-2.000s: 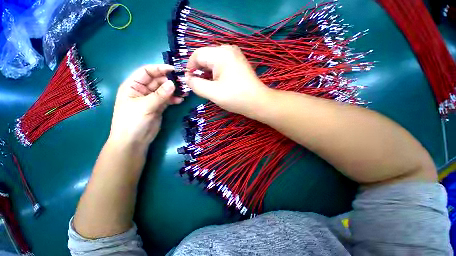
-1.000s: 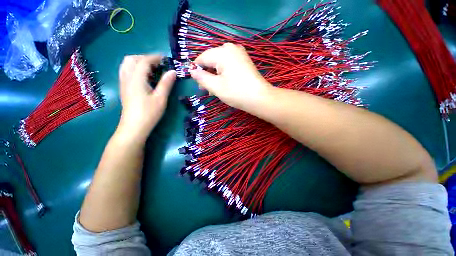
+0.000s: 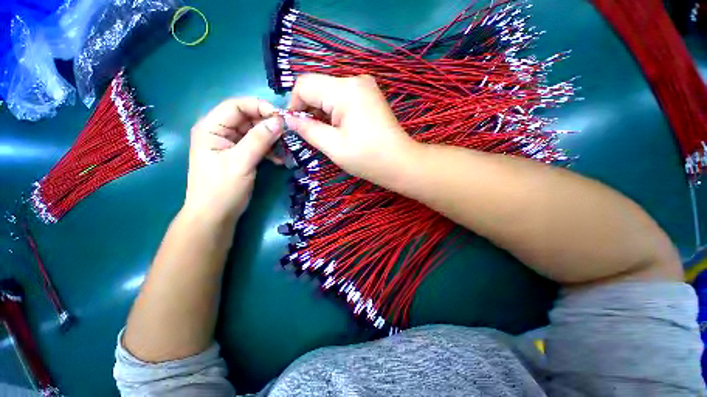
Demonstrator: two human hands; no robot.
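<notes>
A wide fan of red wires (image 3: 387, 209) lies in front of me, with black connector housings (image 3: 281, 50) along its left edge and pale tips at its right. My left hand (image 3: 232, 151) is at the left edge of the fan, thumb and index finger pinched on a small piece that the fingers mostly hide. My right hand (image 3: 349, 120) pinches the pale end of a red wire against my left fingertips. Which part of the wire is in the housing cannot be seen. Both forearms are bare below grey sleeves.
A smaller red wire bundle (image 3: 97, 155) lies at left, below crumpled clear bags (image 3: 116, 43) and a yellow-green rubber band (image 3: 189, 26). A long red bundle (image 3: 659, 70) is at far right. A thin wire set (image 3: 46, 275) and a dark-ended bundle (image 3: 19, 329) lie lower left.
My left fingers opened around dark housings a second ago and are now closed together against my right fingertips. The housings nearest my hands have shifted. My right hand has barely moved.
</notes>
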